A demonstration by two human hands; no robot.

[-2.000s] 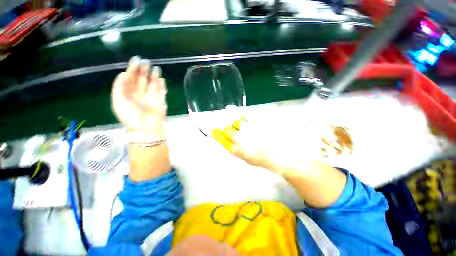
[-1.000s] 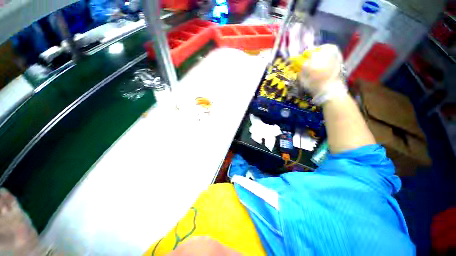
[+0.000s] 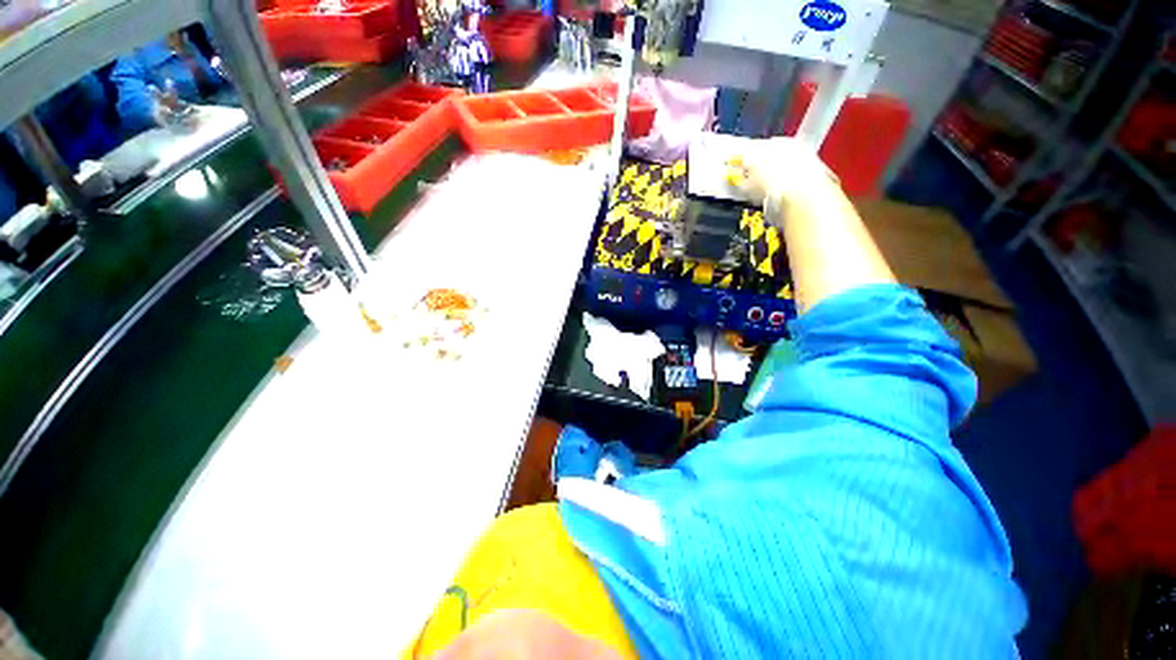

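My right hand (image 3: 771,170), in a thin whitish glove with yellow finger cots, is at a pale box-like piece (image 3: 711,165) on top of the press or test fixture (image 3: 635,217). The fixture has a yellow-black checkered top and a blue front with knobs. The fingers overlap the pale piece; whether they grip it is not clear. Of my left hand, only a skin-coloured sliver (image 3: 10,643) shows at the bottom left corner, cut off by the edge.
Small amber loops (image 3: 448,304) lie scattered on the white bench (image 3: 348,477). A slanted metal post (image 3: 299,155) stands beside them. Red divided bins (image 3: 548,121) are at the back. A dark device with an orange cable (image 3: 678,374) lies below the fixture. Clear crumpled film (image 3: 275,258) is near the conveyor.
The view has swung right from the bench front to the fixture. My right hand has moved from the bench to the fixture's top. My left hand has almost left the picture.
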